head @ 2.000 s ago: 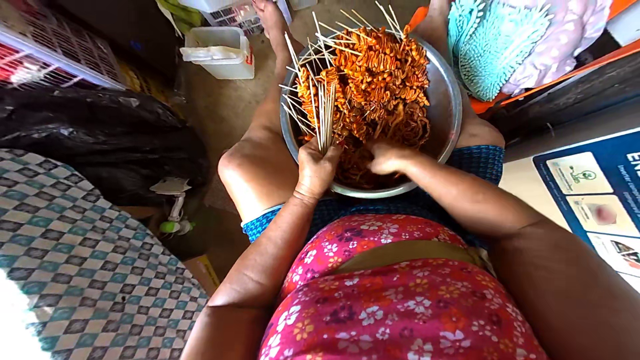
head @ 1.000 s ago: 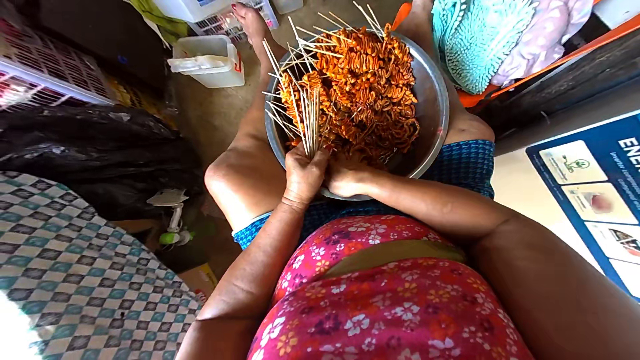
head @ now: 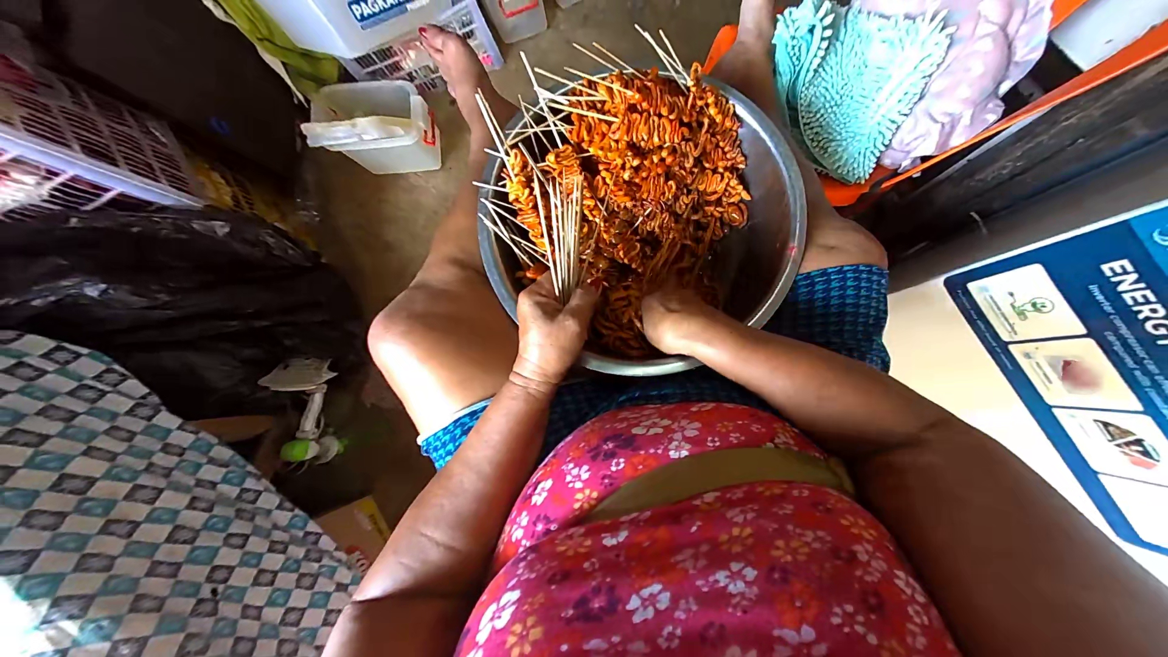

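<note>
A round metal basin (head: 776, 246) rests between the thighs, heaped with orange-brown skewered meat (head: 639, 137) that looks like folded intestines. Bare ends of wooden skewers stick out at its far and left side. My left hand (head: 552, 328) is closed around a bundle of bare bamboo skewers (head: 564, 228), which point away over the meat. Beside it, my right hand (head: 675, 319) reaches into loose pieces (head: 620, 319) at the near side of the basin; its fingertips are hidden, so what they grip cannot be seen.
A translucent plastic container (head: 406, 146) stands on the floor at the upper left. Black plastic (head: 164, 301) and a checkered cloth (head: 155, 511) lie at the left. A teal chenille cloth (head: 858, 91) is at the upper right, above a printed panel (head: 1049, 365) at the right.
My right hand was in the meat two seconds ago, came close beside my left hand one second ago, and is now apart from it, back among the loose pieces. My left hand keeps the skewer bundle.
</note>
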